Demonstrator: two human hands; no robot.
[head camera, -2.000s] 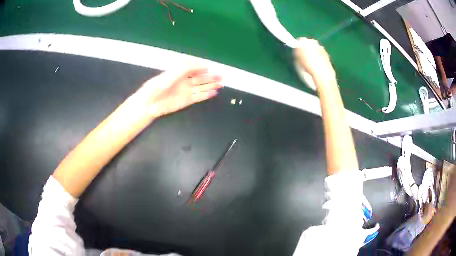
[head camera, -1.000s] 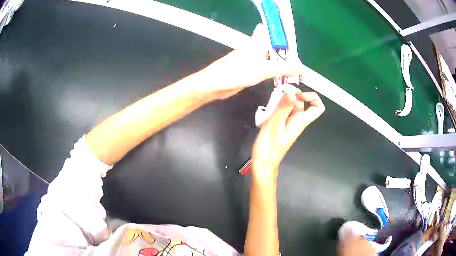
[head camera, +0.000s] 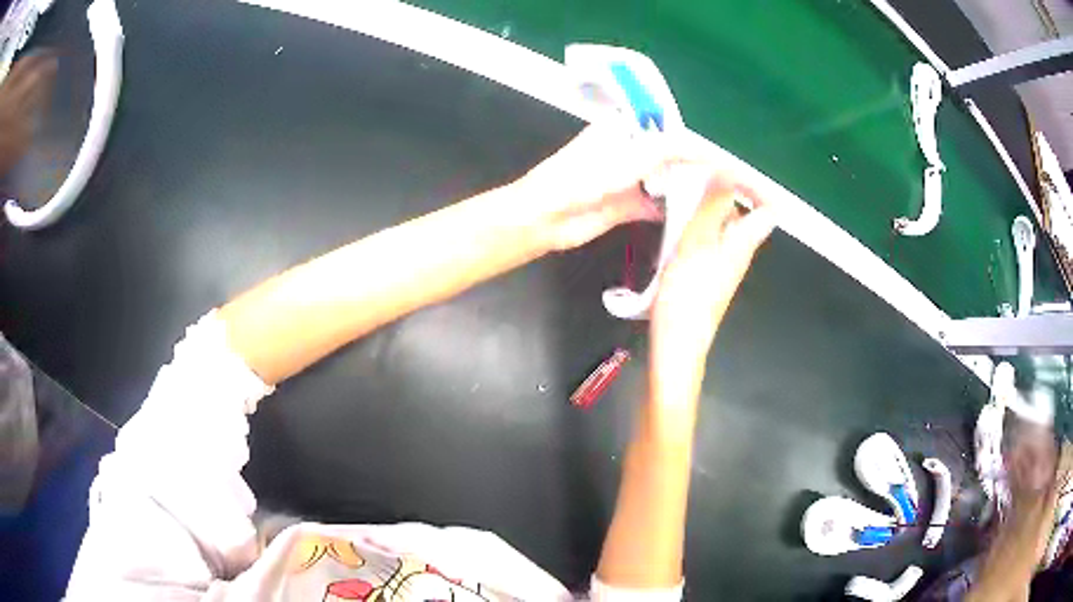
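Note:
A white housing shell (head camera: 598, 73) with a blue battery (head camera: 638, 94) in it is held over the pale rail, its wide end pointing away. My left hand (head camera: 600, 176) grips its neck. My right hand (head camera: 706, 241) holds a curved white arm (head camera: 627, 302) against the neck end; its hooked end hangs towards me. Fingers hide the joint between them. A thin red wire (head camera: 631, 261) shows beside the arm. A red-handled screwdriver (head camera: 600, 379) lies on the black bench below the hands.
The green belt (head camera: 777, 106) carries a joined white unit (head camera: 928, 129) at right. Two shells with blue batteries (head camera: 833, 524) lie at lower right near another person's hand (head camera: 1033, 453). Another hand (head camera: 26, 106) and a curved arm (head camera: 104, 112) are at far left.
The shell has turned, and less of its battery shows. The arm's hook has dropped slightly. At far left a curved arm and another person's hand have appeared. More white curved parts show at lower right.

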